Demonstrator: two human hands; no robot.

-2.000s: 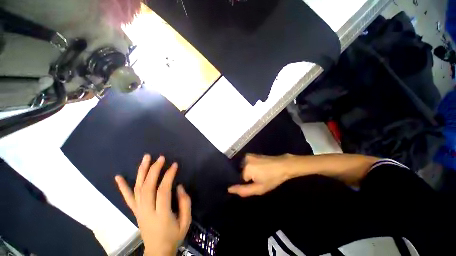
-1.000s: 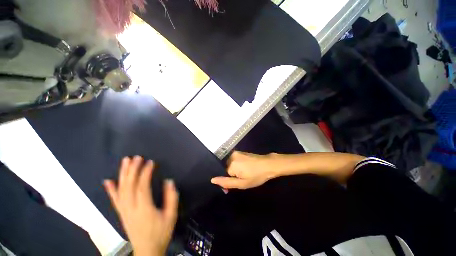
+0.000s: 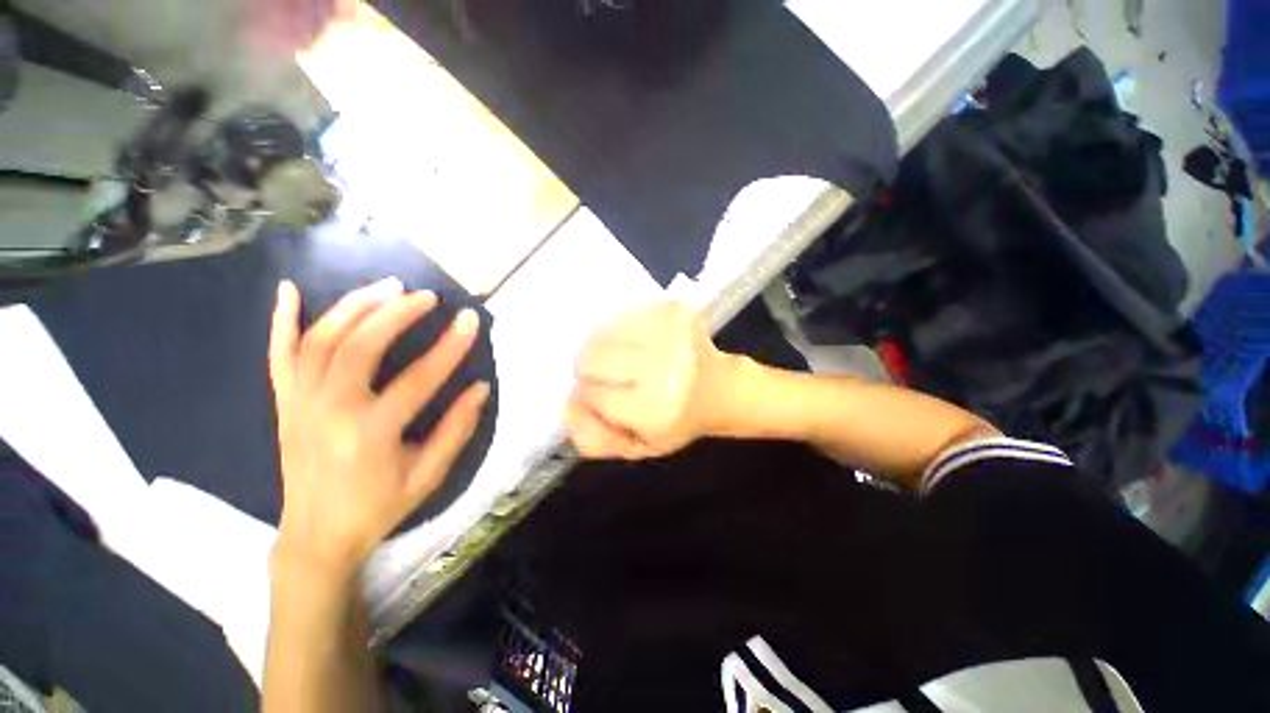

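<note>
A black cut panel (image 3: 181, 369) lies on the white table with its upper end under the sewing machine head (image 3: 209, 181), by a bright glow. My left hand (image 3: 348, 418) lies flat on the panel with fingers spread, just below the machine head. My right hand (image 3: 641, 383) is curled at the table's front edge, right of the panel; whether it holds anything is hidden. The panel's right end is curved and ends near my left fingertips. The needle is lost in glare.
Another black piece (image 3: 669, 112) lies right of the yellowish bed plate (image 3: 474, 181). A black stack (image 3: 98, 599) is at lower left. A crumpled black fabric heap (image 3: 1031, 265) and blue crates (image 3: 1226, 376) are at right. A dark plastic basket (image 3: 536, 662) is below the table.
The panel has moved left and up beneath the machine head, baring the table's front edge. My left hand has moved up towards the machine. My right hand has moved up onto the table edge.
</note>
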